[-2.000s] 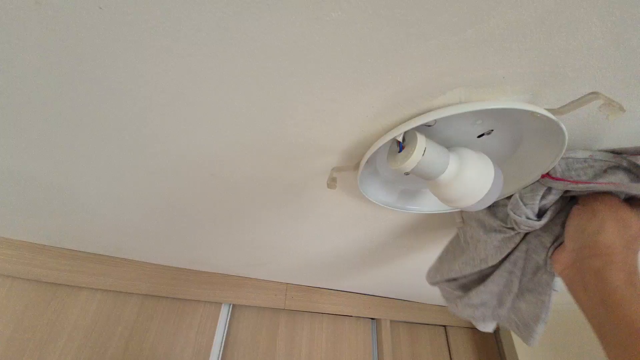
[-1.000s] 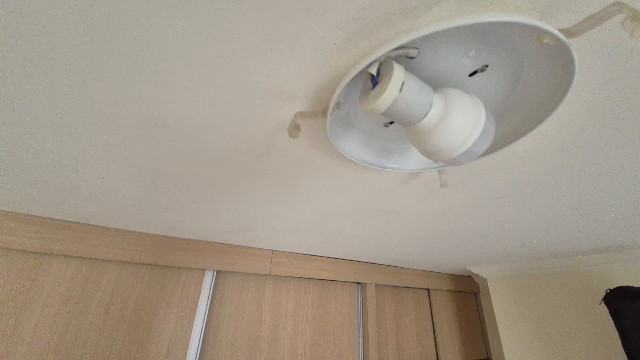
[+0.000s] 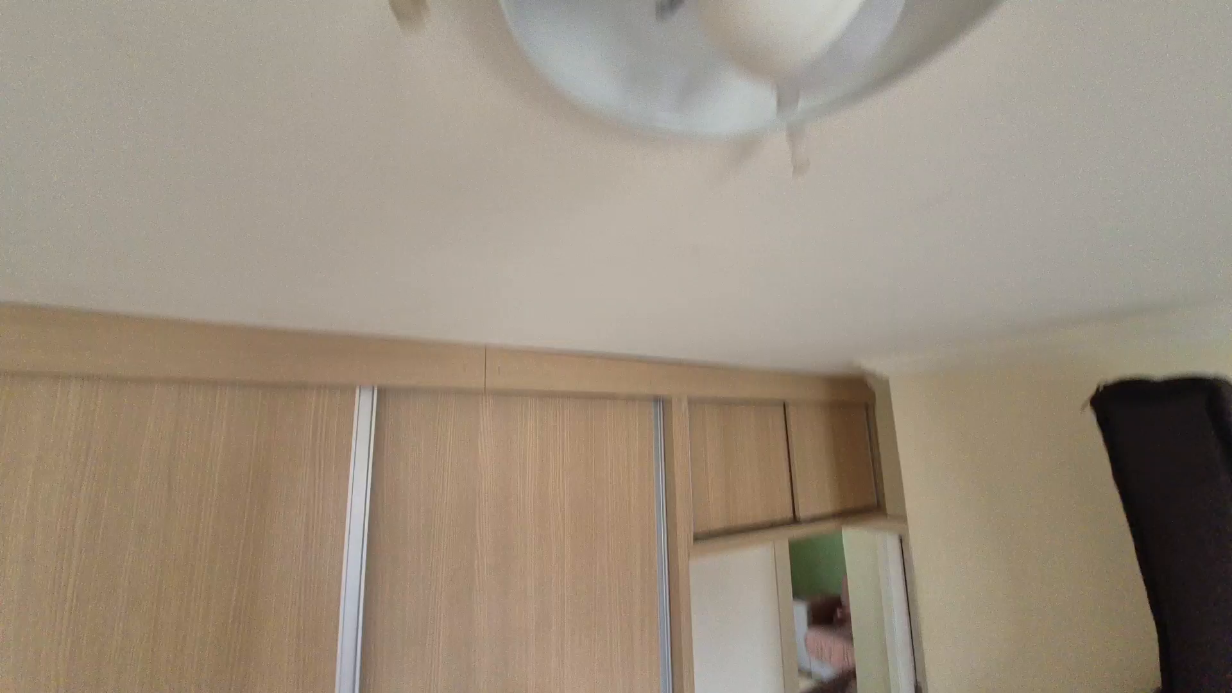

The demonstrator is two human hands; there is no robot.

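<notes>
Neither my left hand nor my right hand shows in the head view now. At the top edge, cut off and blurred, is the round ceiling lamp base (image 3: 635,91), a white metal dish. A white light bulb (image 3: 780,34) sits in it, only its lower part visible. One small bracket (image 3: 797,144) sticks out below the dish's rim, and another bracket (image 3: 409,12) is at the top, left of the dish. The grey cloth is not in view.
A wood-grain wardrobe with sliding doors (image 3: 515,539) spans the lower left, with small upper cabinets (image 3: 741,462) at its right end. Below these is a mirror (image 3: 736,616) with reflections. A dark fabric item (image 3: 1174,520) hangs against the cream wall (image 3: 1001,481) at right.
Two seconds ago a hand held a grey cloth against the lamp base's right side; both were out of view one second ago and still are. The view has tilted down towards the wardrobe.
</notes>
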